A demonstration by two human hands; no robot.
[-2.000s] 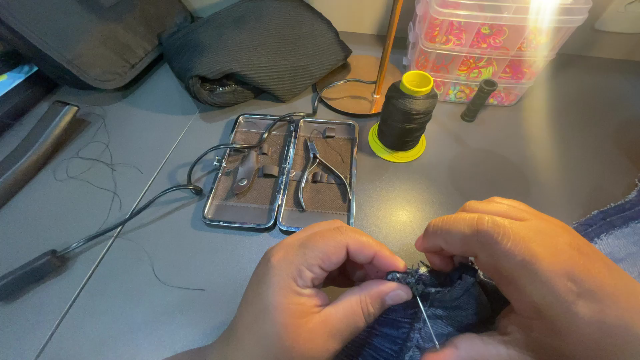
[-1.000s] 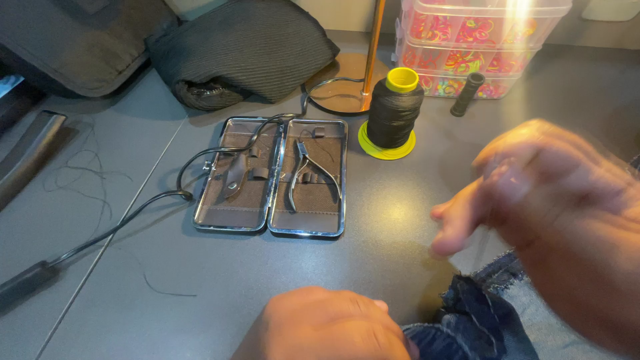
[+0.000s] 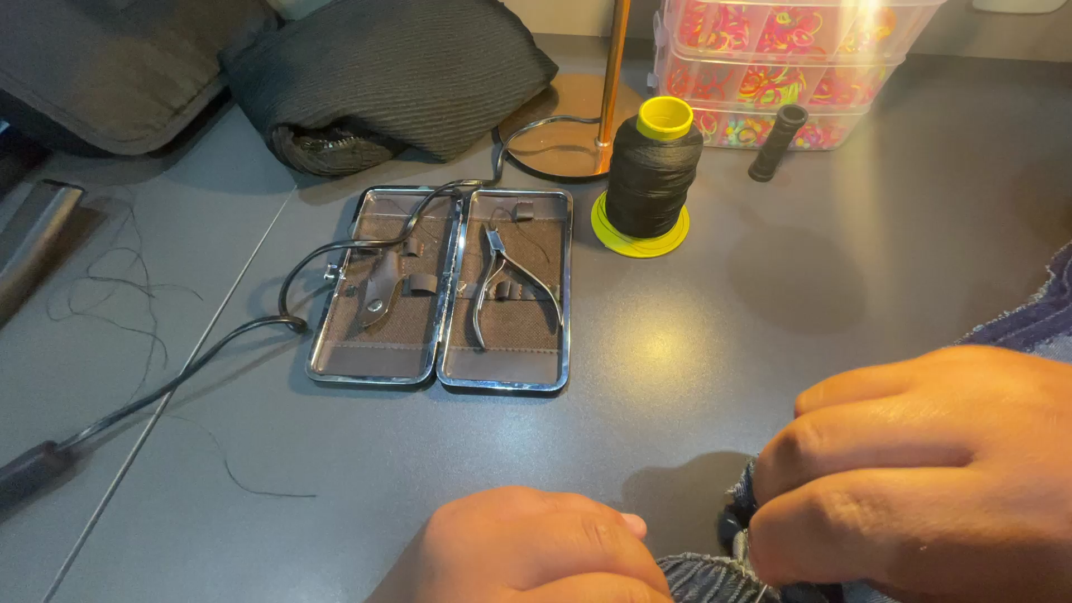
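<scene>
At the bottom edge, my left hand (image 3: 544, 548) is closed beside gathered dark blue denim (image 3: 708, 576), its fingertips hidden. My right hand (image 3: 913, 469), fingers curled down, grips the denim at the lower right. A thin glint, possibly the needle, shows at the very bottom between the hands. More frayed denim (image 3: 1034, 314) lies past the right hand. Farther back, an open manicure case (image 3: 502, 385) holds metal cuticle nippers (image 3: 500, 251). To its right stands a spool of black thread (image 3: 653, 180) with a yellow base.
A black cable (image 3: 226, 343) crosses the case and table. Behind are a round lamp base (image 3: 557, 151), folded ribbed black fabric (image 3: 402, 75), stacked clear boxes of colourful bands (image 3: 779, 84) and a small dark tube (image 3: 777, 142). Loose threads (image 3: 138, 289) lie at left.
My right hand, raised and blurred over the table one second ago, has come down onto the denim. Two seconds ago both hands pinched the denim with a needle in it.
</scene>
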